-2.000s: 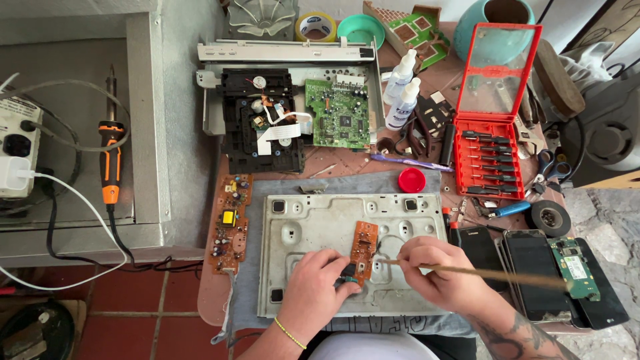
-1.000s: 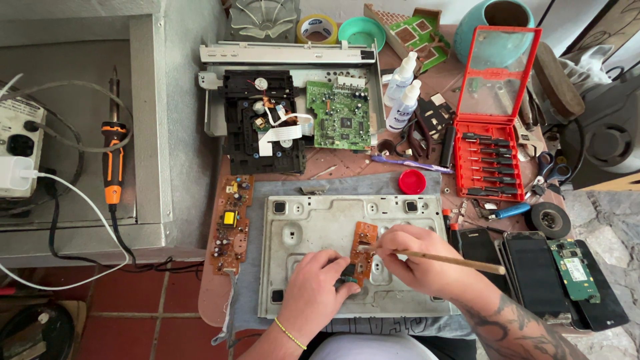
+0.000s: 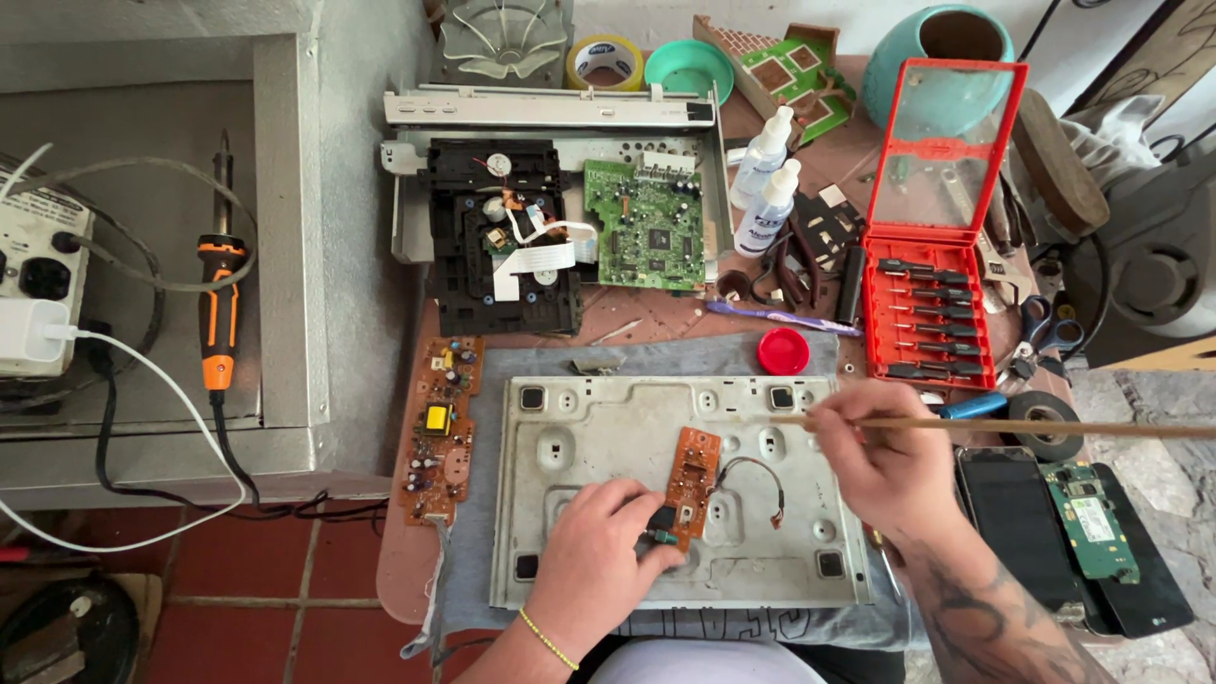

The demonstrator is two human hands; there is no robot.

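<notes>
My left hand grips the lower end of a small orange circuit board, fingers at its black component. The board lies on a grey metal cover plate, and a thin cable with a small connector curves off its right side. In my right hand, raised over the plate's right edge, is a thin wooden-handled brush; its tip points left, above the plate and apart from the board. The plate rests on a grey cloth.
Left of the plate lies a longer orange circuit board. Behind are an opened disc player chassis, alcohol bottles, a red cap and a red screwdriver case. Phone parts lie right; a soldering iron lies far left.
My right hand has moved away from the small board with the brush, to the right and toward the back. The board's cable now shows. My left hand has stayed on the board.
</notes>
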